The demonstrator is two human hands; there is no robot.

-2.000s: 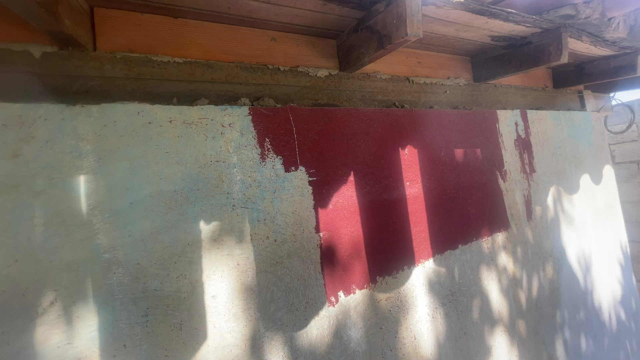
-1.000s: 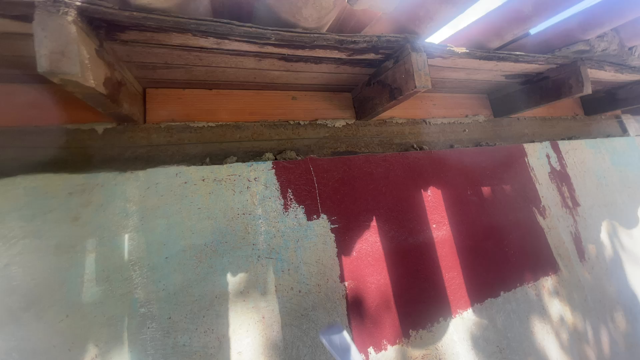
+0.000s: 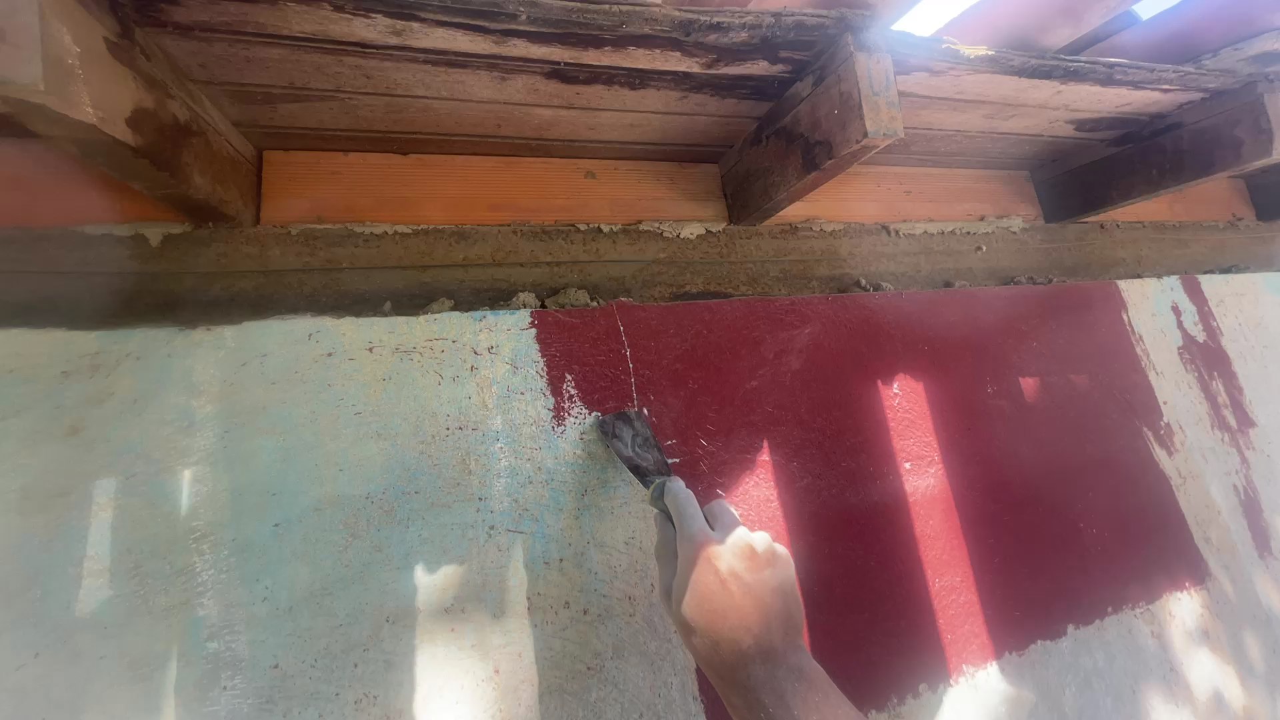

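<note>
My right hand [image 3: 740, 590] reaches up from the lower edge of the view, closed around the handle of a putty knife [image 3: 636, 448]. The knife's dark, smeared metal blade tilts up to the left and lies at the wall, by the left edge of the dark red paint [image 3: 840, 500]. A thin pale line runs down the paint just above the blade's corner. Left of the red, the wall surface [image 3: 330, 450] is pale, with blue-green and yellowish traces and small red specks. My left hand is out of view.
A rough ledge [image 3: 400, 262] runs along the wall's top. Over it, wooden rafter ends [image 3: 815, 130] jut out under weathered boards [image 3: 480, 95], with an orange board [image 3: 490, 188] between them. A narrow red streak [image 3: 1215, 360] marks the pale wall at the right.
My right hand with the putty knife has come into view from below and is now up at the red paint's left edge. The view has tilted upward and come closer.
</note>
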